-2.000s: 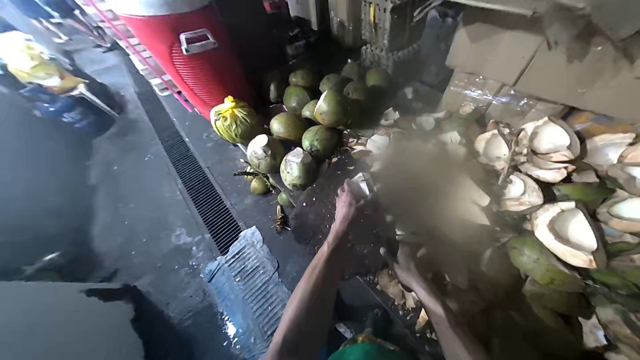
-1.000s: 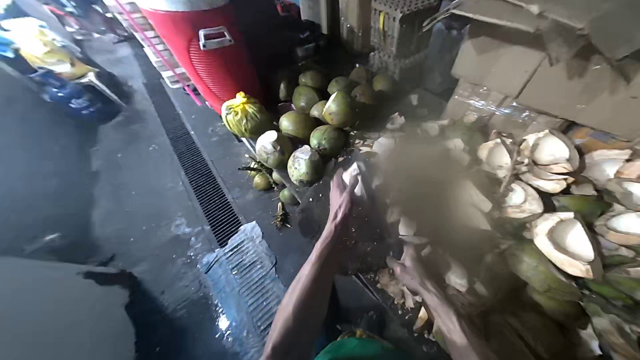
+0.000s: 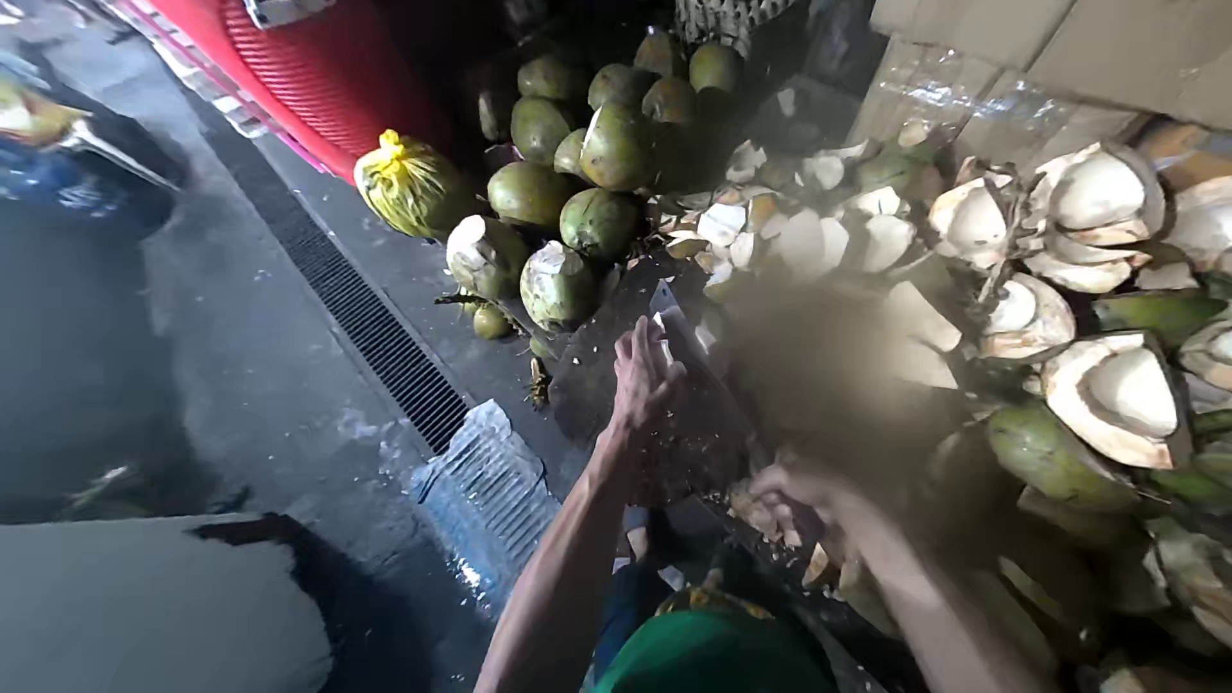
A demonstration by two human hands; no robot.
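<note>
My left hand point(image 3: 647, 380) is over a dark round block point(image 3: 587, 371), its fingers around a small white piece point(image 3: 662, 332), seemingly coconut. Beside it lies the blade of a large knife point(image 3: 688, 337), slanting from the fingertips down to my right hand point(image 3: 794, 491), which is closed at its handle end; the handle itself is hidden. Just beyond the block sit two partly trimmed green coconuts point(image 3: 558, 286), with several whole green coconuts point(image 3: 616, 144) behind them. White and brown husk chips point(image 3: 722, 223) lie past the knife tip. A brown blur covers the area right of the blade.
Opened coconut husks point(image 3: 1116, 399) are heaped at the right, below cardboard boxes point(image 3: 1107, 48). A red cooler point(image 3: 308, 77) and a tied yellow plastic bag point(image 3: 412, 188) stand at the upper left. A floor drain grate point(image 3: 375, 327) runs toward a wet crumpled sheet point(image 3: 491, 481).
The knife blade now shows plainly between my hands, where it was hard to make out before. Both hands remain near the block. The coconuts around it have not plainly moved.
</note>
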